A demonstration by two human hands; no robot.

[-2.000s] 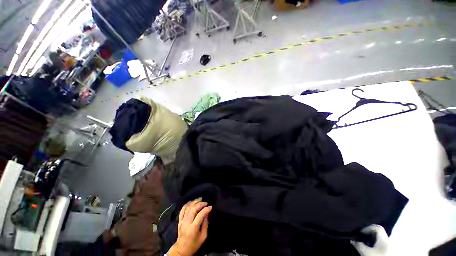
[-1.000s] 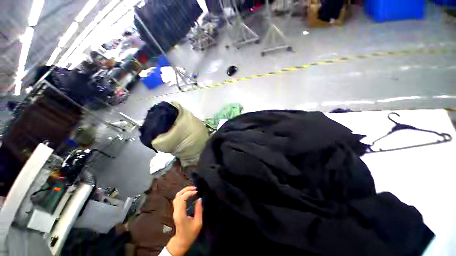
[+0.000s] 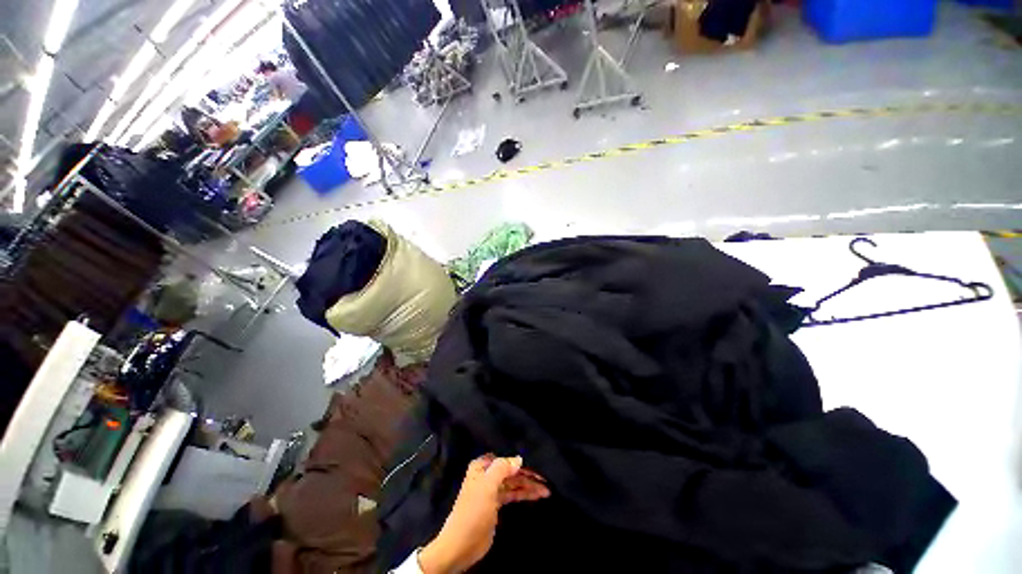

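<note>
A black jacket (image 3: 650, 370) lies in a large soft heap over the near part of the white-topped table. My bare left hand (image 3: 491, 505) is at the heap's lower left, thumb and fingers pinched together on a bit of the black cloth. A thin pale line shows on the dark cloth just left of that hand. At the bottom edge, right of centre, a small pale patch (image 3: 874, 570) may be the glove of my right hand; it is almost wholly cut off, so its hold does not show.
A black hanger (image 3: 897, 297) lies on the white tabletop (image 3: 897, 376) at the right. Brown garments (image 3: 347, 471), a khaki sack (image 3: 409, 303) with navy cloth and a green cloth (image 3: 493, 249) are at the left and behind. Garment racks and a yellow-marked aisle are beyond.
My left hand has moved right over the black cloth and its fingers have closed. The gloved right hand, seen two seconds ago, has almost left the picture. The camera view has shifted.
</note>
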